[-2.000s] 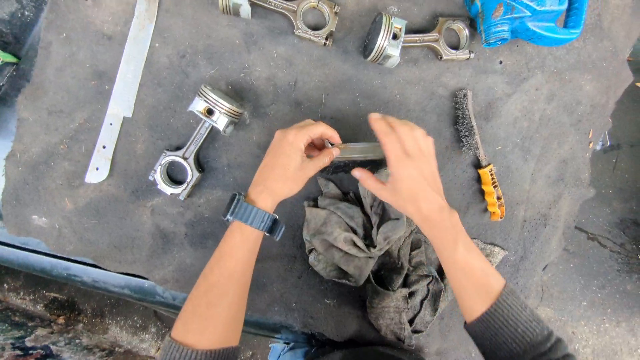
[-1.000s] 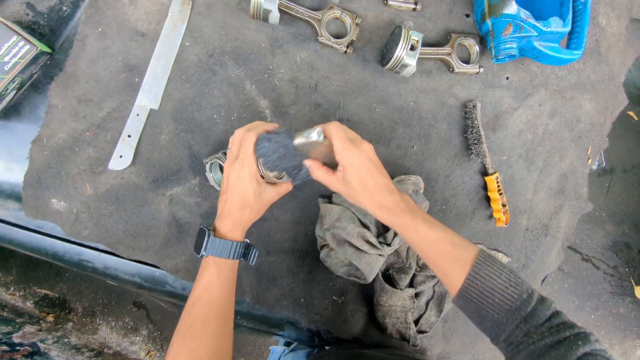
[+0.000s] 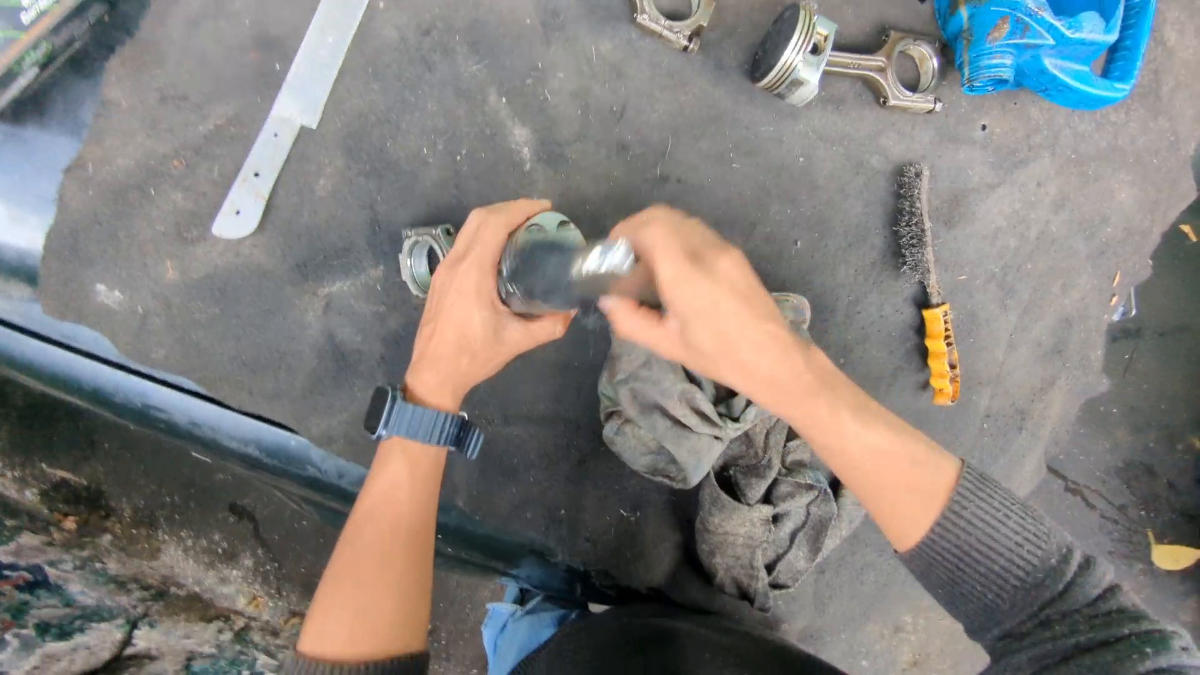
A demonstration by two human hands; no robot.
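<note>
My left hand [image 3: 487,291] grips a piston [image 3: 548,262] around its side, its crown facing up; the big end of its connecting rod [image 3: 424,260] shows to the left of that hand. Between the fingers of my right hand [image 3: 694,291] is a shiny metal piece [image 3: 605,262], blurred, held at the piston's crown. Its exact kind cannot be told. A crumpled grey rag [image 3: 666,412] lies below my right hand and forearm.
A flat metal blade [image 3: 291,122] lies at upper left. Another piston with connecting rod [image 3: 797,56], a rod's big end [image 3: 673,19] and a blue plastic container [image 3: 1041,47] are along the top. A wire brush with a yellow handle [image 3: 940,352] lies at right.
Two seconds ago the piston lay on the mat left of my hands; one second ago my left hand held it. The shiny piece in my right hand was beside the piston then too.
</note>
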